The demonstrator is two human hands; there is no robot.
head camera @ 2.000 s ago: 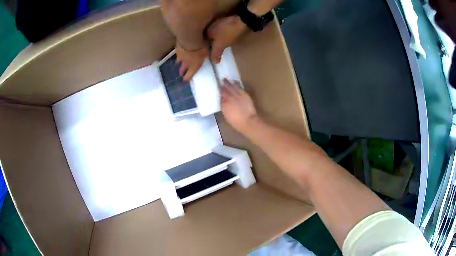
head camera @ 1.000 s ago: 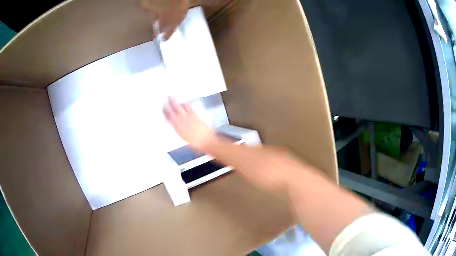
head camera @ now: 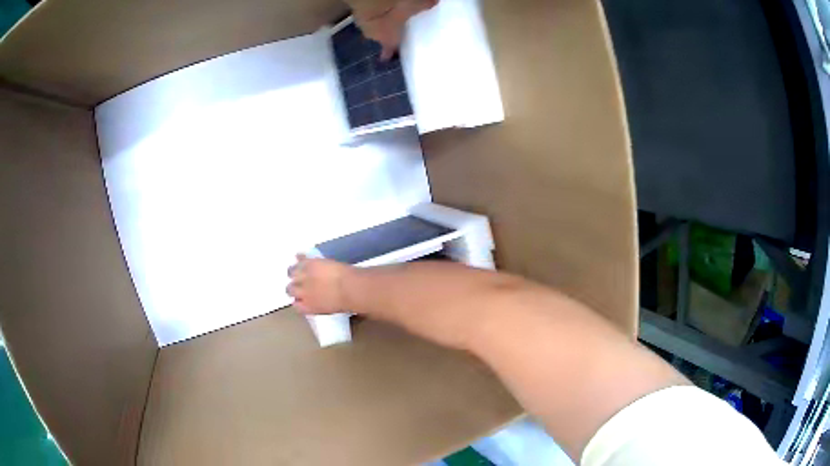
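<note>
My right hand point(head camera: 317, 284) reaches in from the lower right, its fingers around the white foam end cap point(head camera: 331, 329) at the left end of a small stack of dark solar panels point(head camera: 387, 238). Another white foam end cap point(head camera: 478, 241) sits on the stack's right end. The stack lies against the near wall inside the carton point(head camera: 564, 182). My forearm hides part of it. A second dark panel point(head camera: 375, 86) with a large white foam piece point(head camera: 450, 68) lies at the far right corner. My left hand is not in view.
Another person's hand point(head camera: 387, 23) rests on the far panel, cut off by the top edge. A white liner sheet point(head camera: 227, 191) covers the carton bottom. A dark bench top point(head camera: 710, 118) stands to the right, with a metal frame and a green bag point(head camera: 708, 259) below.
My right hand has moved from the far foam piece, across the liner, to the near stack's left end. The far panel's dark face, hidden a second ago, shows again.
</note>
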